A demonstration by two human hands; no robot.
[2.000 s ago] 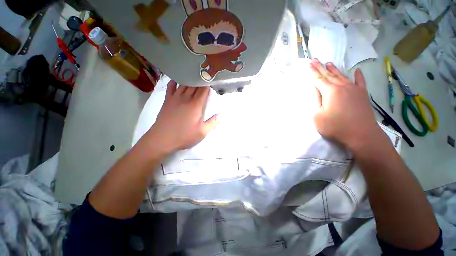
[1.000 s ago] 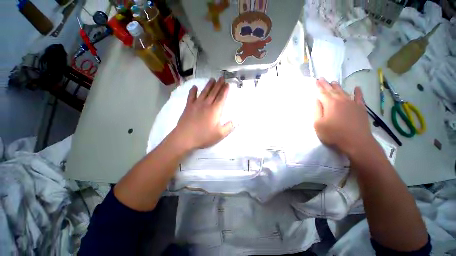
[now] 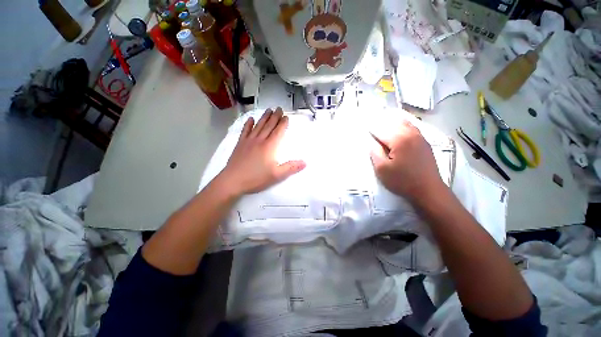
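A white garment with dark seam lines lies under the sewing machine head, its middle washed out by the lamp. The presser foot area shows just behind the cloth. My left hand lies flat on the garment, left of the needle area, fingers spread forward and holding nothing. My right hand is on the garment to the right, fingers curled in; glare hides whether the fingertips pinch the cloth.
Black tweezers, a yellow-blue pen, green-and-yellow scissors and a tan bottle lie at right. Amber bottles stand left of the head. White garments are heaped at both sides. White scraps lie behind.
My right hand has moved left from the garment's right part and its spread fingers have curled. More garment shows at right, and the presser foot area is clearer. My left hand stays flat.
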